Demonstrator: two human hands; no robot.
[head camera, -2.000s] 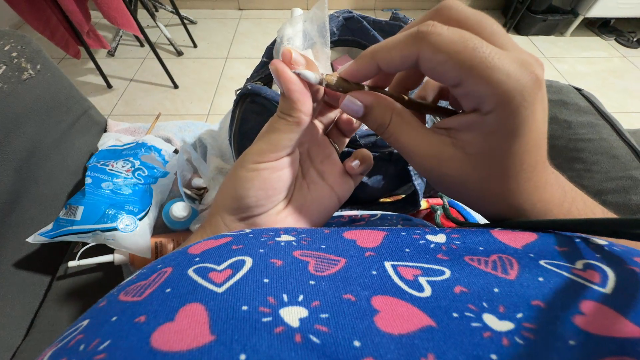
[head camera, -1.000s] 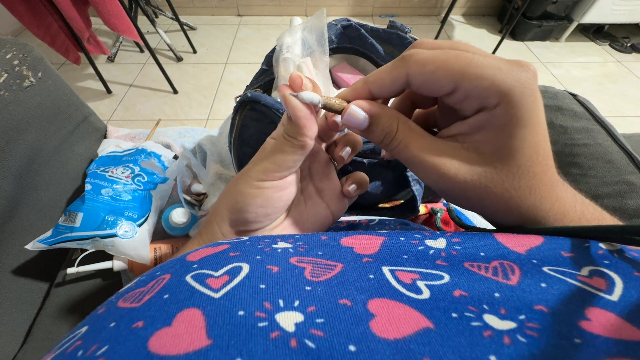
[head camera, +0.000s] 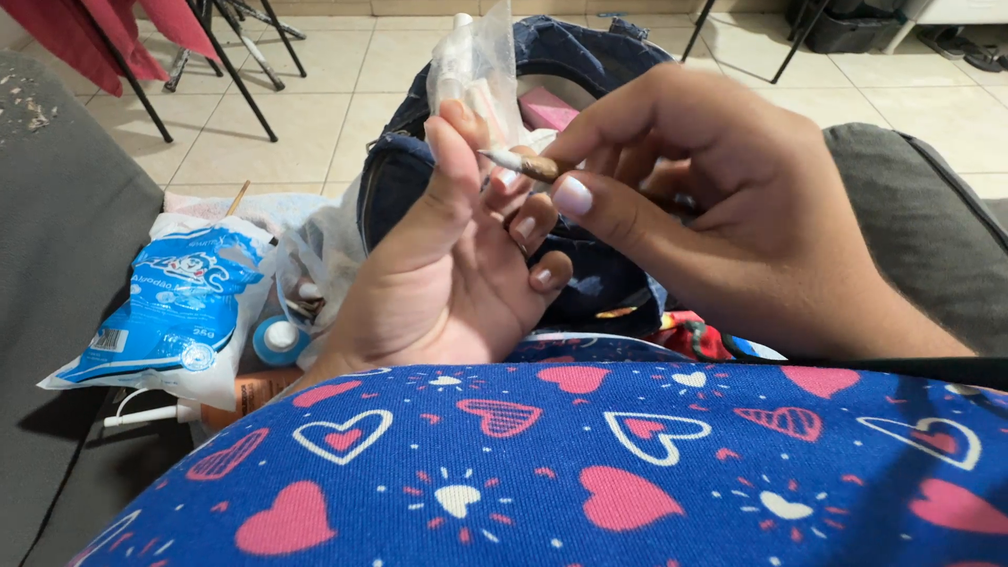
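Observation:
Between thumb and fingertips, my right hand (head camera: 709, 197) grips a thin brown stick (head camera: 542, 167) whose tip is wrapped in white cotton. That tip lies close to the thumb and index finger of my left hand (head camera: 449, 260), which is turned palm up with its other fingers curled; whether it touches them I cannot tell. Nothing is plainly held in the left hand. Just behind its fingertips is a clear plastic bag (head camera: 472, 71) with white tubes inside. Beyond both hands stands an open dark blue denim bag (head camera: 394, 181), with a pink item (head camera: 547, 109) in it.
To the left lie a blue and white bag of cotton (head camera: 185, 291), a blue bottle with a white cap (head camera: 281, 337), an orange bottle with a white nozzle (head camera: 244, 398) and a clear plastic bag (head camera: 315, 260). Grey cushions (head camera: 906, 228) flank both sides. Dark chair legs (head camera: 236, 79) stand on the tiled floor.
The right hand has kept its grip on the stick, and its cotton tip has moved slightly away from the left fingertips. The left hand remains palm up.

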